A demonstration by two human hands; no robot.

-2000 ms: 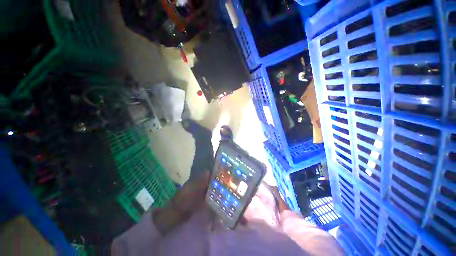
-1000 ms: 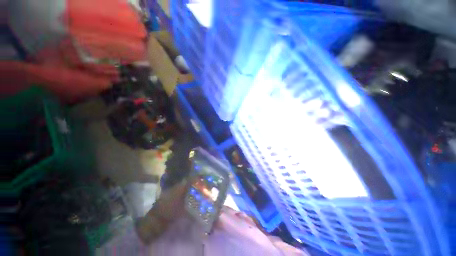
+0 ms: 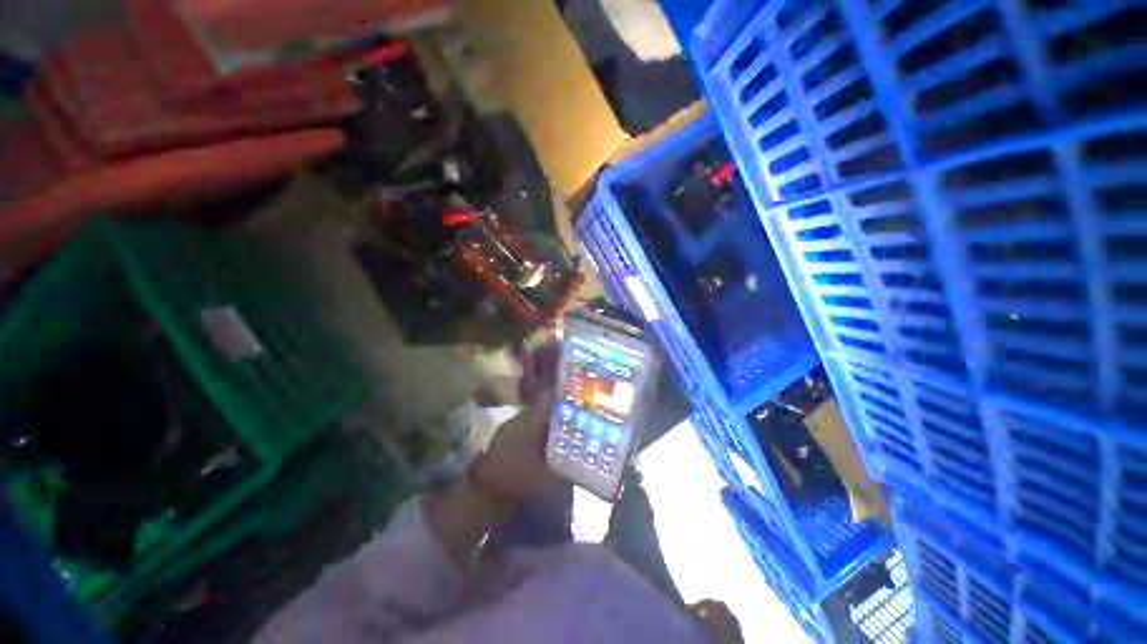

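Observation:
A smartphone (image 3: 601,409) with a lit screen of round icons is upright, slightly tilted, in the middle of the view. My left hand (image 3: 518,455) holds it from its left side, the fingers dim and partly behind it. A small bit of skin at the bottom edge seems to be my right hand (image 3: 717,624); it is mostly cut off, so its state cannot be told. Beyond the phone, dark fixtures (image 3: 484,258) with red handles and silver metalwork lie low down. The phone touches none of them that I can see.
Stacked blue slatted crates (image 3: 830,252) rise on the right, some holding dark parts. A green crate (image 3: 239,340) stands on the left. Orange-red slabs (image 3: 164,107) are at upper left. A brown carton (image 3: 547,88) is at the top. Bright light falls on the pale floor (image 3: 711,541).
The view has shifted. The blurred blue crate is now sharp and further right, and the red slabs and carton show more. The phone stays in my left hand; my right hand is now mostly out of view.

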